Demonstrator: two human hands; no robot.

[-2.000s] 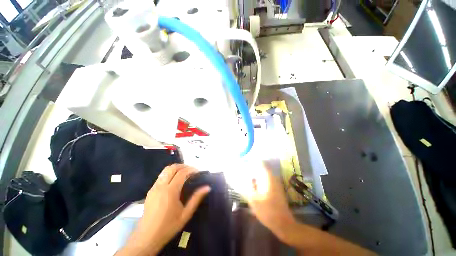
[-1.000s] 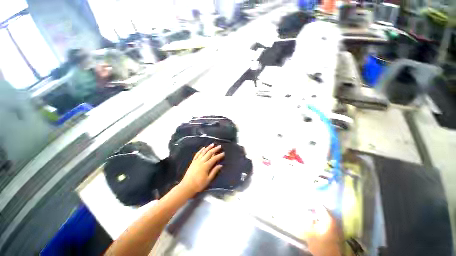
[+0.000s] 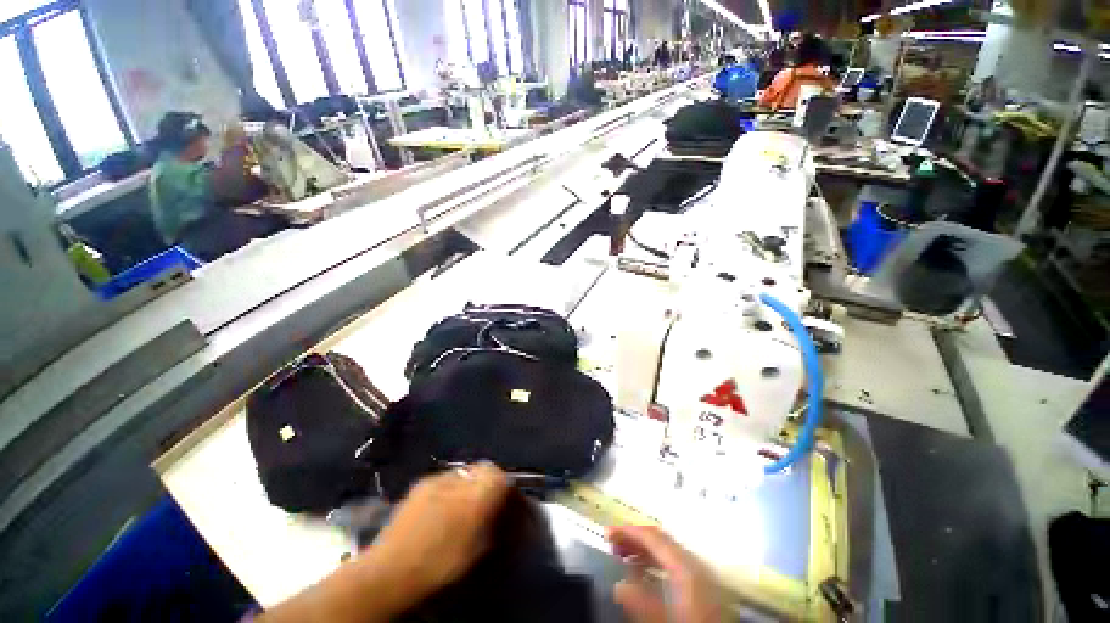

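My left hand (image 3: 444,529) is closed on the top edge of a black bag piece (image 3: 523,566) at the bottom centre; both are blurred. My right hand (image 3: 663,578) is just right of that piece, cut by the bottom edge, fingers bent and apart, with nothing seen in it. A heap of rounded black bag pieces (image 3: 511,414) with pale zip lines and a yellow patch lies beyond my left hand. Another black piece (image 3: 304,450) with a yellow patch lies to its left. The white sewing machine head (image 3: 730,353) stands at right, above the yellow-edged clamp plate (image 3: 828,523).
A blue air hose (image 3: 813,377) curves at the head's front. A dark grey plate (image 3: 949,511) is at right. A blue bin (image 3: 122,560) is below the table's left edge. A person in green (image 3: 183,189) sits far left; another in orange (image 3: 797,79) is at the back.
My left hand has moved from lying on the black heap down to a black piece nearer me. My right hand has moved left, away from the clamp plate. The view has lifted slightly.
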